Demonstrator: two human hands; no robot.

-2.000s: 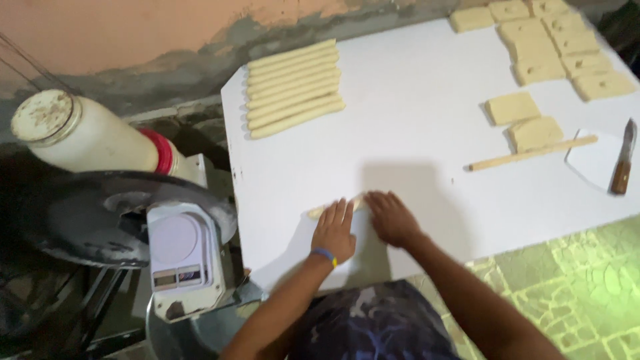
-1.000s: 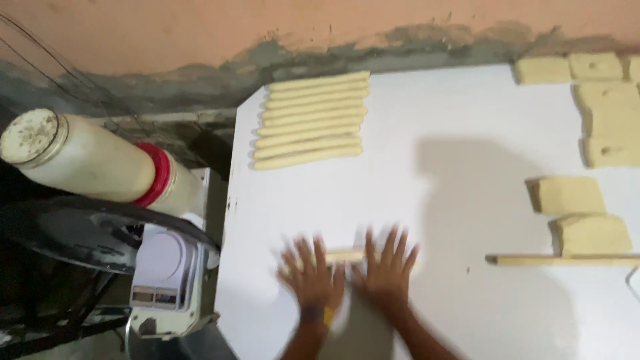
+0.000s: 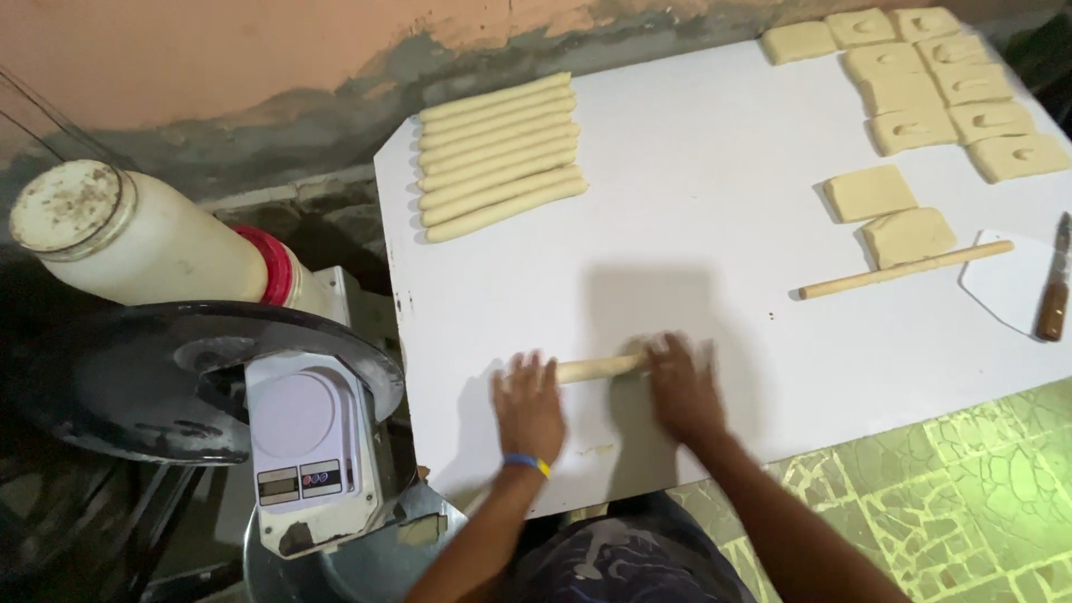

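A rope of dough [image 3: 599, 368] lies across the near part of the white table [image 3: 670, 226]. My left hand [image 3: 529, 406], with a blue and yellow wristband, rests flat over its left end. Over the right end lies my right hand [image 3: 682, 385], somewhat blurred; both palms press down on the roll and neither grips it. Farther back on the left, several dough ropes [image 3: 502, 155] lie side by side. Two flat dough pieces [image 3: 909, 237] sit to the right, beside a thin wooden dowel [image 3: 904, 270]. More flat dough pieces [image 3: 913, 130] are grouped at the far right.
At the right edge are a white scraper sheet [image 3: 1005, 280] and a knife with a wooden handle [image 3: 1052, 310]. Left of the table stand a kitchen scale [image 3: 293, 414], a large black basin [image 3: 126, 377] and a pale plastic container with a red band [image 3: 184, 243]. A wall runs behind.
My hands have moved farther apart along the dough, which shows longer between them than two seconds ago. The view has shifted.
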